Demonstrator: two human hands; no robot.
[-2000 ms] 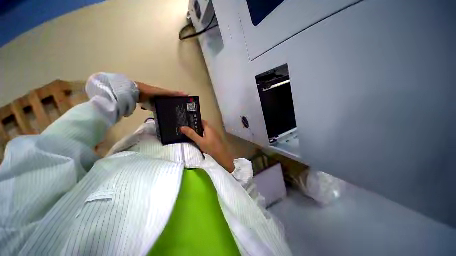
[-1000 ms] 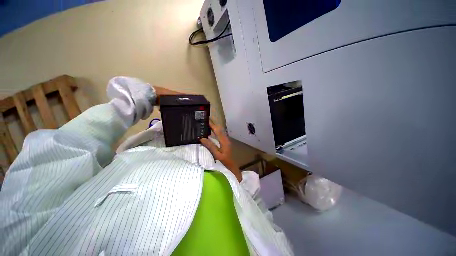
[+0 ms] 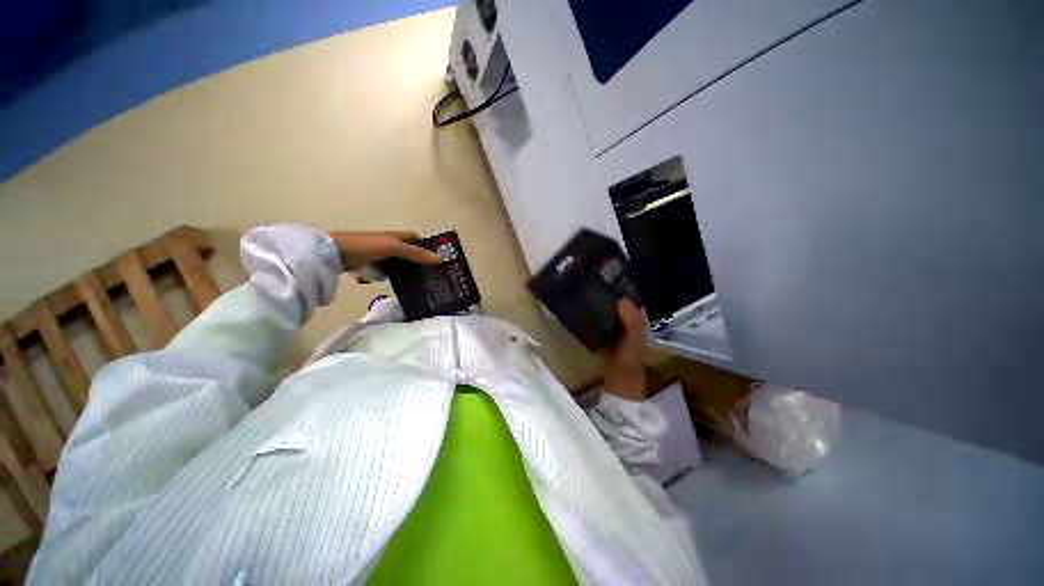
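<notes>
My left hand [image 3: 384, 247] holds a black retail box [image 3: 435, 284] with white print and a small red mark, in front of my body. Its fingers lie over the top edge of the box. My right hand [image 3: 624, 343] holds another black box [image 3: 582, 286], tilted and slightly blurred, out to the right. This second box is close in front of the machine's dark discharge opening [image 3: 667, 252]; whether it touches the machine cannot be told.
The pale machine cabinet [image 3: 847, 218] fills the right side, with a dark blue window at the top. A wooden pallet [image 3: 103, 309] lies at the left. Clear crumpled film or a bag [image 3: 790, 429] is below the opening. Black cables [image 3: 467, 112] hang at the machine's far end.
The hands were together at black box faces in front of my body. Now they are apart, each with a box; my right hand has moved right, towards the machine opening.
</notes>
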